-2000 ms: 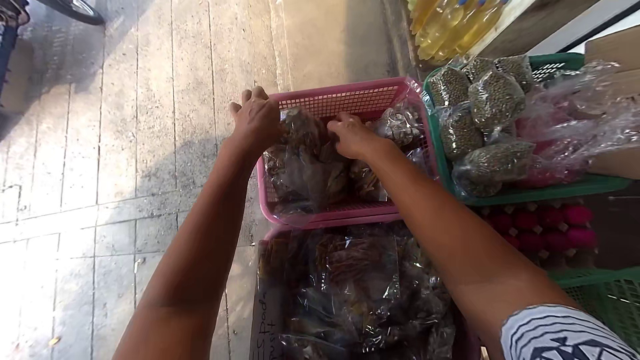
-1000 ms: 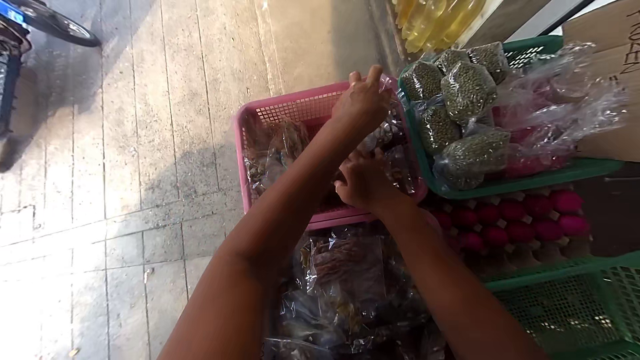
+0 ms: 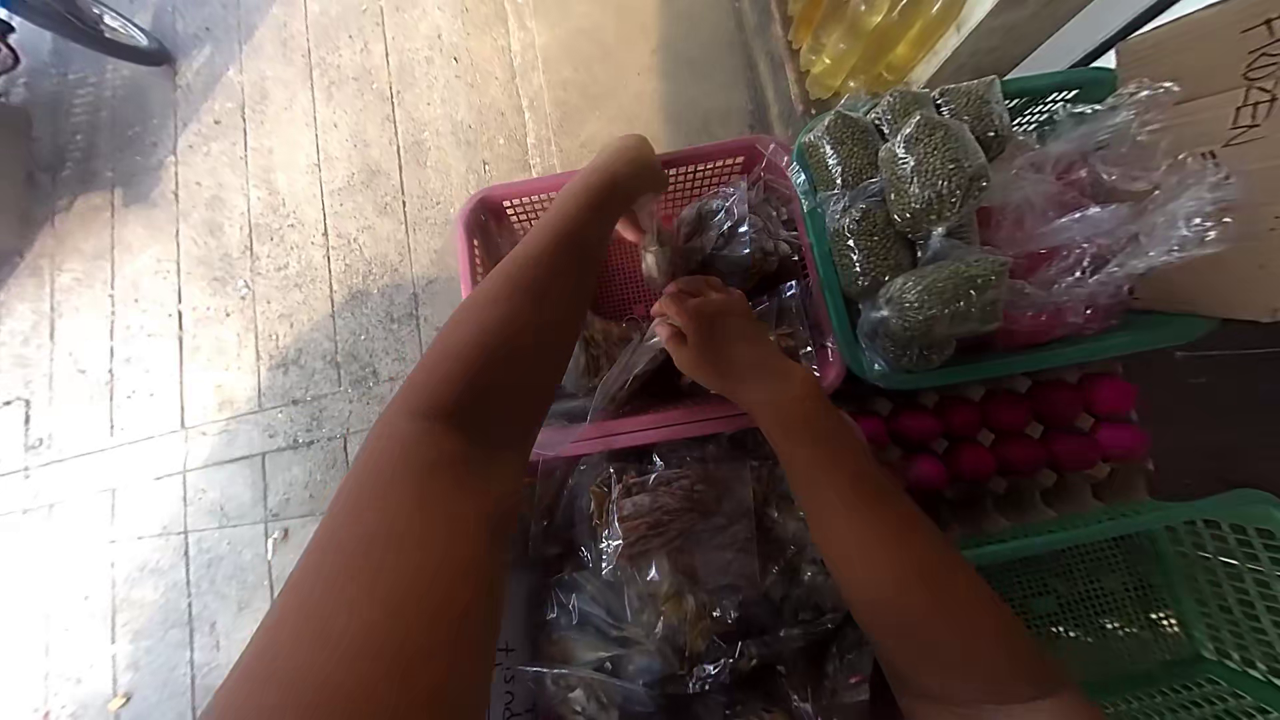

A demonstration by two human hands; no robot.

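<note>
A pink plastic basket (image 3: 480,235) holds clear bags of what looks like dried fish. My left hand (image 3: 635,180) reaches over its far part, fingers partly hidden, against a small bag (image 3: 660,250). Nearer me, my right hand (image 3: 705,325) has its fingers curled on the gathered plastic of a clear bag (image 3: 640,365). To the right of my left hand lies another filled bag (image 3: 735,230). Below the basket, more clear bags of dried goods (image 3: 660,510) are piled.
A green basket (image 3: 835,320) to the right holds bags of green beans (image 3: 935,175). Beyond are bottles of yellow liquid (image 3: 860,45) and a cardboard box (image 3: 1220,220). Pink eggs (image 3: 1020,450) sit in a tray above a green plastic basket (image 3: 1150,520). A wheel (image 3: 105,30) shows far left.
Two seconds ago my left hand was at the pink basket's left edge, and bags filled that side. Now that hand is over the far part and much of the basket's left floor shows.
</note>
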